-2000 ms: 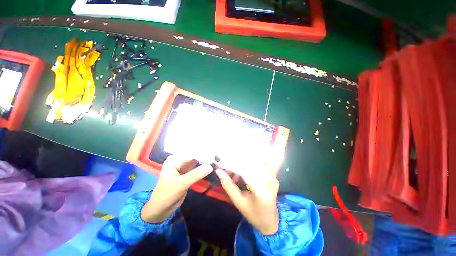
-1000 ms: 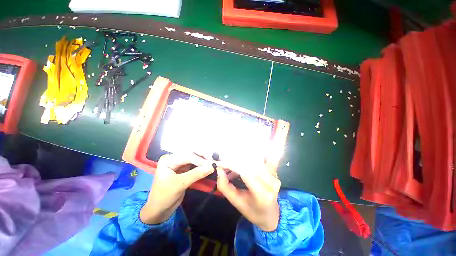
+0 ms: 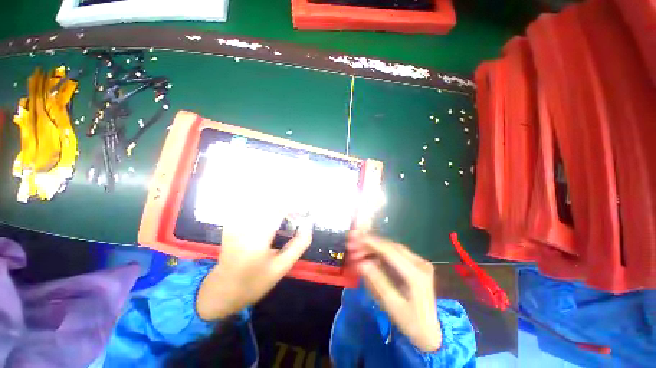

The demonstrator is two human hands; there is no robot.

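Observation:
A tablet unit [image 3: 288, 180] lies in an orange-red foam tray [image 3: 162, 188] in front of me, its inside mostly lost in white glare. My left hand [image 3: 252, 262] lies over the tray's near edge with its fingertips on the lower middle of the unit; glare hides whether they hold anything. My right hand [image 3: 395, 284] is at the unit's near right corner, over the tray edge, its fingers blurred and bent. I cannot tell if it holds a small part. A black cabled-part pile [image 3: 111, 118] and yellow flex strips [image 3: 47, 136] lie on the left.
Stacked red foam trays [image 3: 561, 144] stand at the right. A red-handled tool [image 3: 482, 277] lies at the near bench edge. A white tray [image 3: 144, 13] and a red tray [image 3: 374, 19] are on the conveyor beyond the rail. A purple sleeve [image 3: 65, 309] shows at lower left. White specks dot the bench.
My hands, earlier fingertip to fingertip around a small dark piece, are now apart. My right hand has moved right to the unit's corner. The whole view has shifted, with the bench items further left.

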